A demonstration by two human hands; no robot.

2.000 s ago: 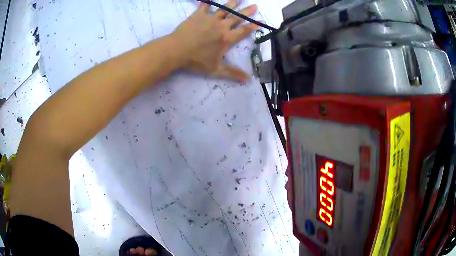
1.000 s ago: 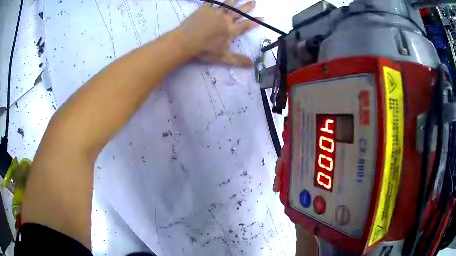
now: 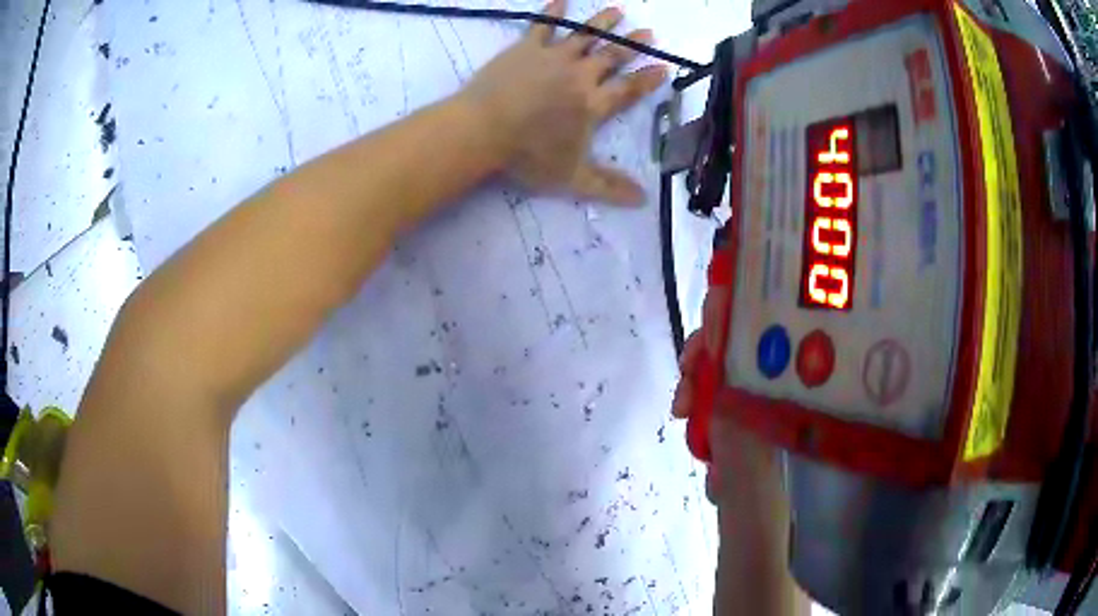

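The straight-knife cutting machine (image 3: 891,241) fills the right side, its red "4000" display lit and its yellow strip along the housing. My left hand (image 3: 560,114) lies on the white paper marker (image 3: 482,361), fingers spread, holding nothing, left of the machine's thin metal guard part (image 3: 680,138). My right hand (image 3: 701,403) shows only in part beside the machine's left edge, its fingers around the red handle; the rest is hidden behind the housing. The blade and base plate are hidden.
A thin black cord (image 3: 458,12) crosses the top of the paper over my left fingers. Another cord (image 3: 27,132) runs down the far left. Dark specks lie on the paper. A small yellow object (image 3: 39,457) is at the left edge.
The machine has turned and shifted, its display panel moving up and its silver lower part now showing. More of my right forearm shows. My left hand stays spread on the paper.
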